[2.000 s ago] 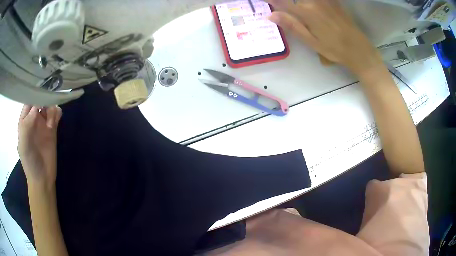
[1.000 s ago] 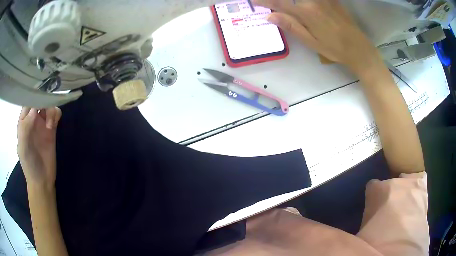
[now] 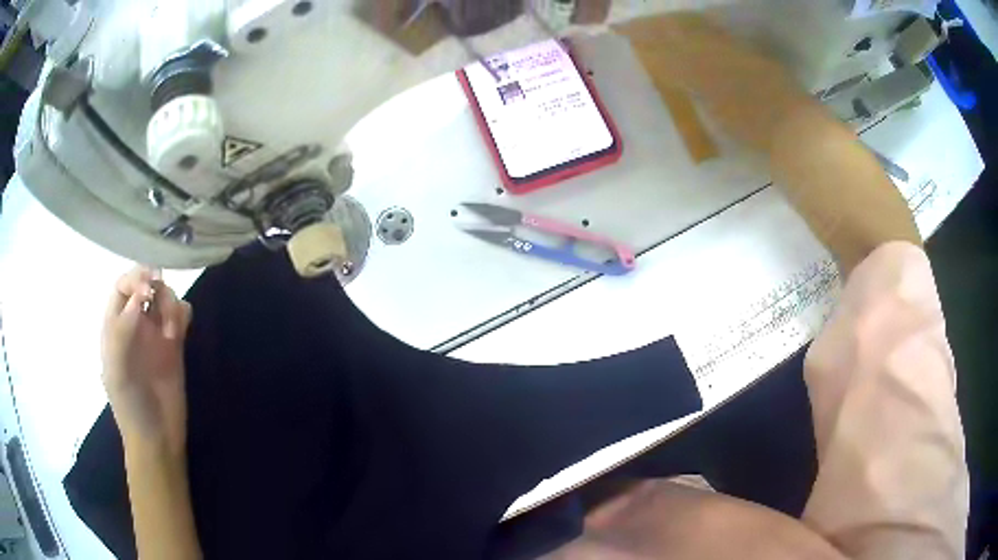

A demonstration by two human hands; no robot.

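A large black garment panel (image 3: 328, 427) lies over the machine bed and table edge, its square-ended strap pointing right. My left hand (image 3: 148, 312) is at the panel's left edge, below the machine head, fingers loosely curled; whether it holds anything is unclear. A smartphone (image 3: 547, 115) in a red case lies on the bed with its screen lit. My right arm reaches up past the phone's right side; my right hand (image 3: 684, 55) is blurred near the top, its fingers not clear. Thread snips (image 3: 558, 238) with pink and blue handles lie below the phone, touching neither hand.
The white-grey machine head (image 3: 99, 164) with its cream knob (image 3: 317, 249) overhangs the panel at left. A round screw cap (image 3: 395, 224) sits in the bed. A yellow-brown strip (image 3: 689, 126) lies right of the phone. A printed ruler scale (image 3: 766, 334) runs along the table's front edge.
The whole view has shifted, showing more at the top. My right hand has moved up and away from the phone screen, whose content differs. My left hand, panel and snips keep their places.
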